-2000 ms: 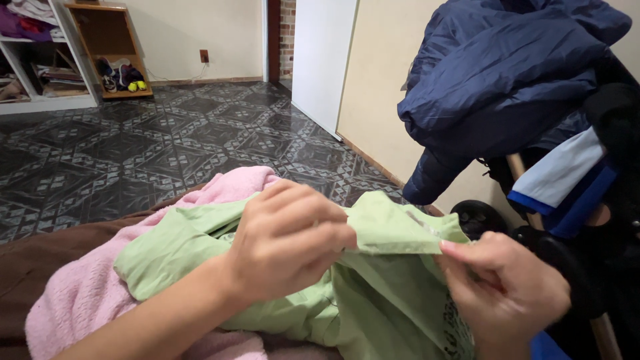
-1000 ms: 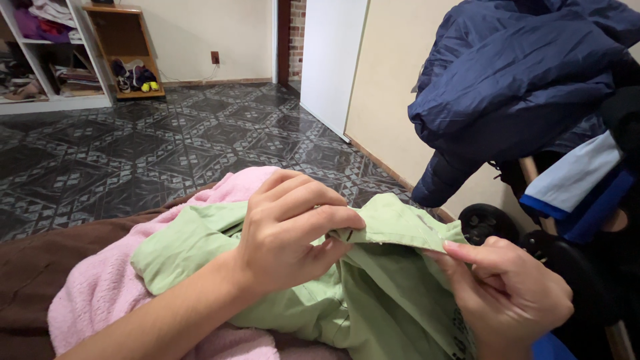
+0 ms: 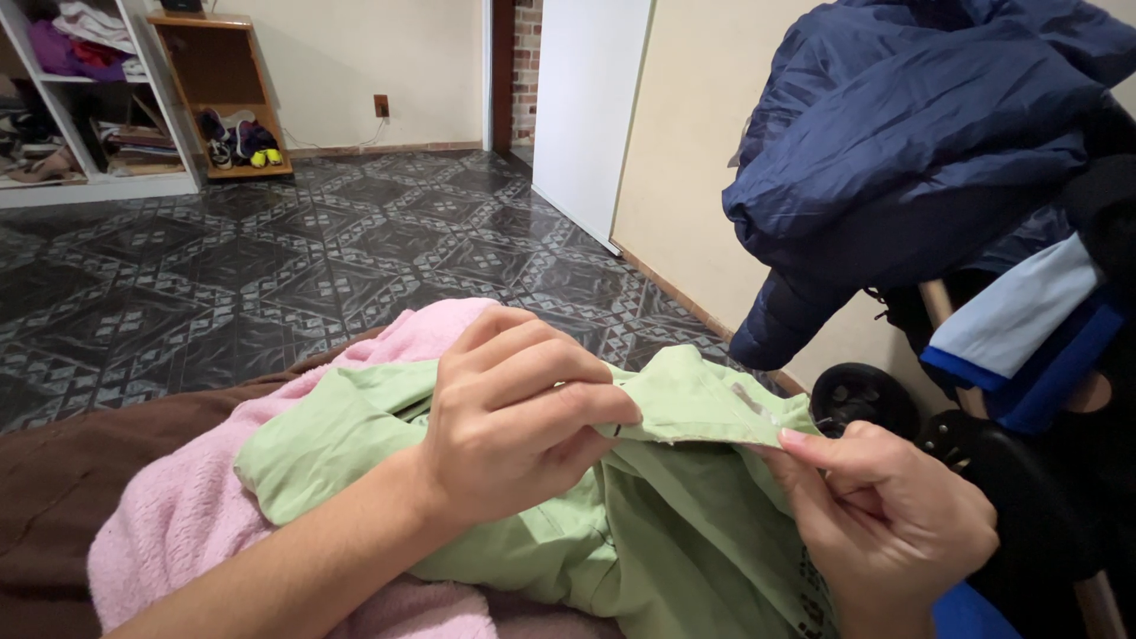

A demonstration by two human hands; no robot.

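Note:
A light green cotton garment (image 3: 532,541) with dark printing at its lower right lies over a fluffy pink blanket (image 3: 177,524). My left hand (image 3: 524,408) pinches the garment's folded edge near the middle of the view; a small dark mark shows on the cloth beside its fingertips. Between thumb and finger, my right hand (image 3: 870,506) grips the same edge farther right. The strip of hem between the hands is stretched nearly straight. Whether my left fingers also hold something small cannot be seen.
Brown cloth (image 3: 53,497) lies under the blanket. At the right, a navy puffer jacket (image 3: 914,151) hangs above a black wheel (image 3: 865,399) and a light blue cloth (image 3: 1021,311). Beyond the dark tiled floor (image 3: 266,302) stand white shelves (image 3: 169,177) and a wooden shoe cabinet (image 3: 213,89).
My left hand's fingers have shifted along the cloth edge and are more closed than a second ago. My right hand keeps its pinch on the edge.

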